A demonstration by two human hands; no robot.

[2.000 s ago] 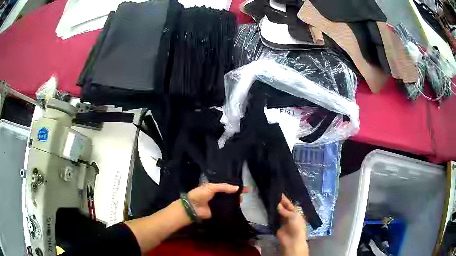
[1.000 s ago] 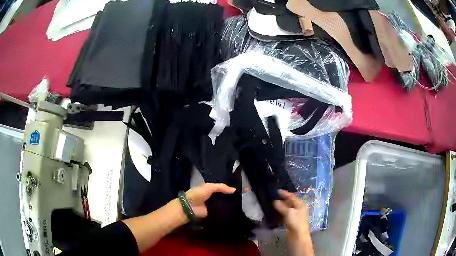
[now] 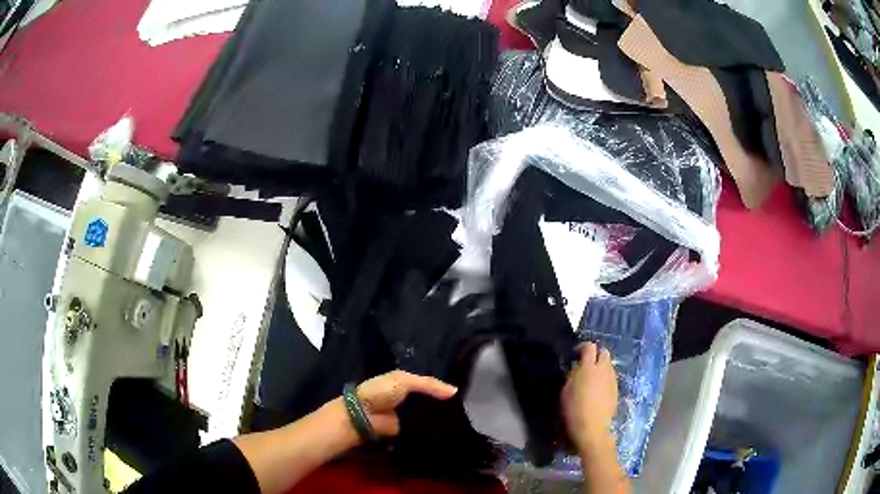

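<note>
Black strips point(image 3: 526, 280) hang in a loose heap from the clear plastic bag point(image 3: 579, 154) down toward the front. My left hand point(image 3: 391, 397), with a green bangle at the wrist, lies over dark material at the heap's lower left, index finger extended; whether it grips anything is hidden. My right hand point(image 3: 591, 396) is at the right edge of the strips, fingers curled against a black strip, which it appears to hold. A white piece point(image 3: 494, 396) shows between the hands.
A cream sewing machine point(image 3: 121, 299) stands at left. Stacked black panels point(image 3: 280, 82) and ribbed strips point(image 3: 429, 106) lie on the red bench point(image 3: 772, 260). Brown cut pieces point(image 3: 690, 92) lie at upper right. A translucent bin point(image 3: 719, 386) holding a blue crate point(image 3: 738, 471) stands at right.
My right hand has moved up and slightly right, and the strips near it have shifted, showing more white between the hands. My left hand keeps nearly the same pose. The view has shifted slightly.
</note>
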